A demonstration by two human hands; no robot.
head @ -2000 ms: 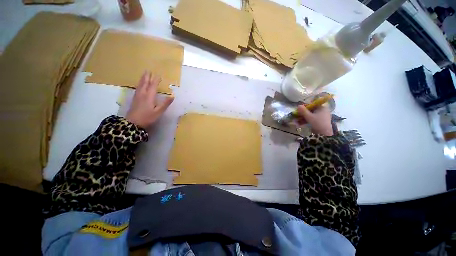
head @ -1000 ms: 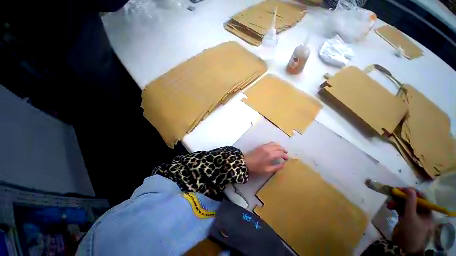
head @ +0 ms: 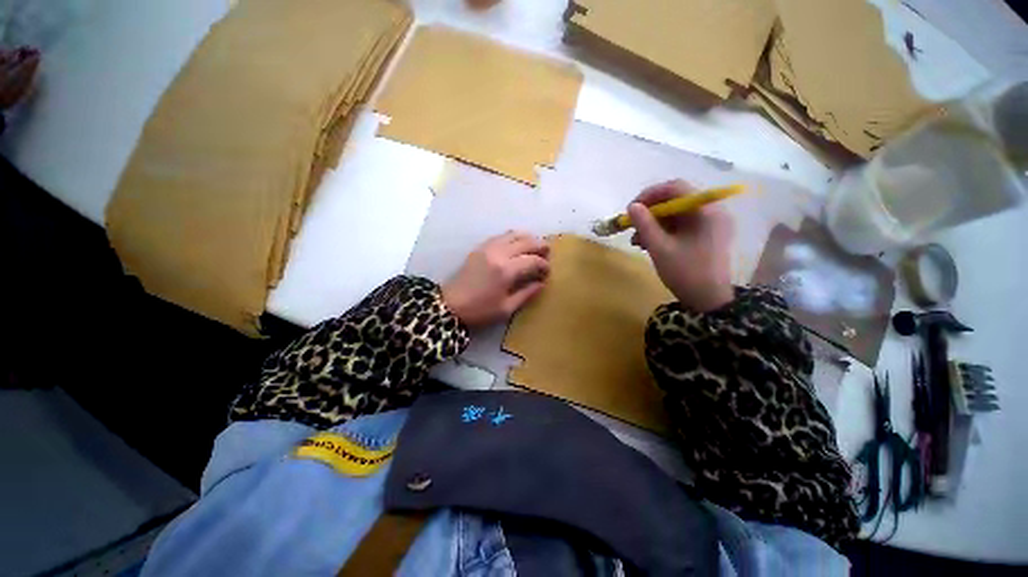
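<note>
A tan leather panel (head: 592,321) with notched corners lies on the pale work board (head: 609,169), partly hidden by my right forearm. My right hand (head: 690,246) holds the glue brush by its yellow handle (head: 701,200); the bristles are at the panel's far edge. Whether they touch it I cannot tell. My left hand (head: 496,278) rests at the panel's left edge, fingers bent, with nothing seen held in it. The dark glue plate (head: 829,282) with whitish wet glue lies right of my right hand.
Another panel (head: 479,96) lies beyond my left hand. A tall leather stack (head: 242,147) is at left, smaller piles (head: 682,40) at the far side. At right are the large glue bottle (head: 930,175), tape roll (head: 931,274), hammer (head: 933,338) and scissors (head: 888,462). Another person's hand (head: 16,77) shows far left.
My right hand has brought the brush from the glue plate side to the panel's far edge. My left hand has moved from the other panel to this panel's left edge. The view has swung left and back.
</note>
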